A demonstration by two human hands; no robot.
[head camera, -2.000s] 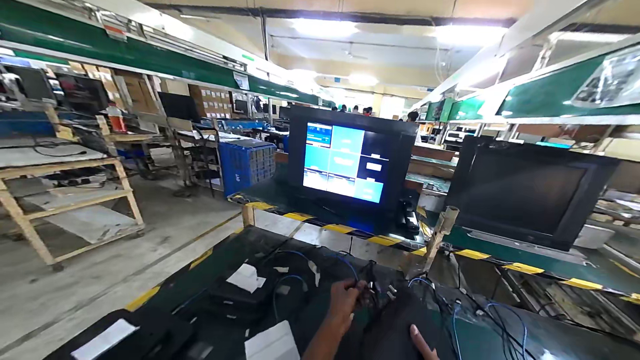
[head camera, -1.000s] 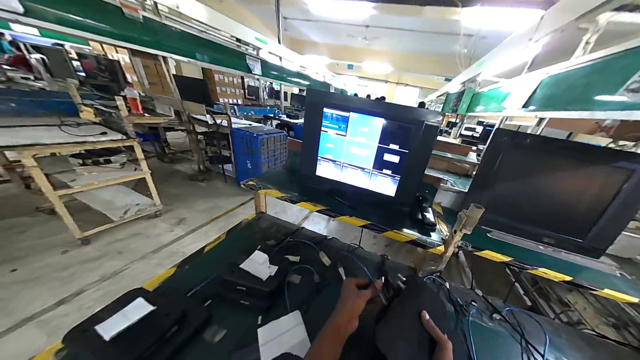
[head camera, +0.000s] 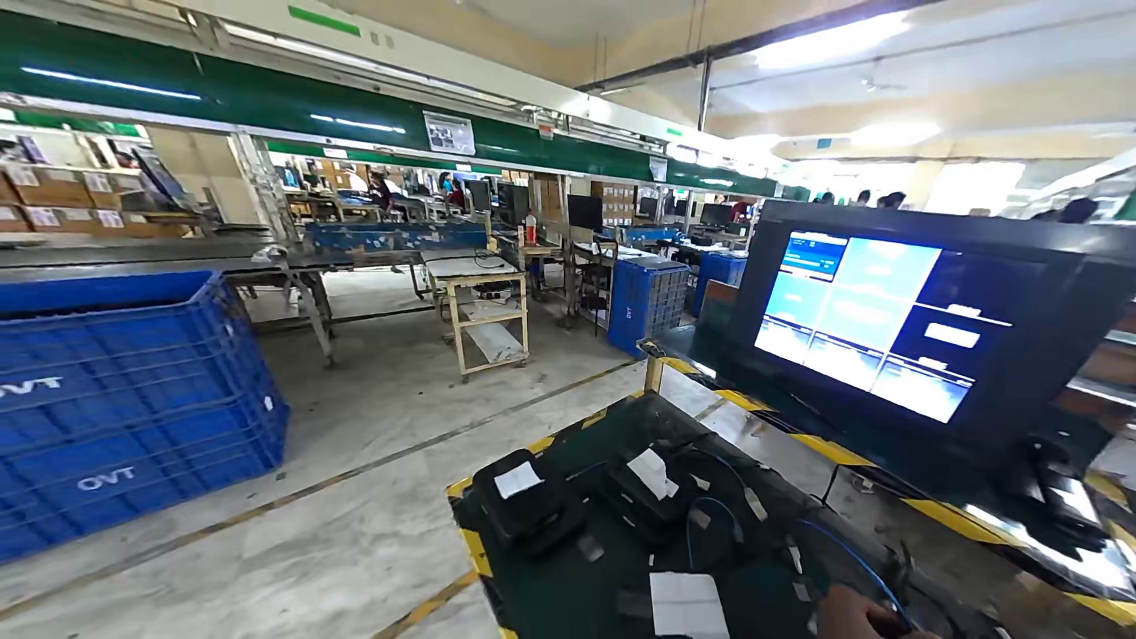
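Note:
My left hand (head camera: 856,614) shows only in part at the bottom edge, right of centre, against a blue cable (head camera: 856,561); its fingertips are cut off, so its grip cannot be told. My right hand is out of view. Left of the hand, a white paper sheet (head camera: 688,605) lies on the dark green bench top. Farther left are a black device (head camera: 524,501) with a white paper slip on it and another black device (head camera: 641,497) with a crumpled white paper. Blue and black cables run between them and the hand.
A large monitor (head camera: 870,311) with a lit, tiled display stands beyond the bench, a black handheld scanner (head camera: 1052,497) to its right. Yellow-black tape marks the bench edge (head camera: 475,543). A big blue crate (head camera: 133,417) and a wooden-framed cart (head camera: 490,324) stand on the left. People sit far back.
The view has swung strongly left, bringing the large blue crate in. My right hand, earlier on a black device, has left the view; my left hand now shows only at the bottom edge.

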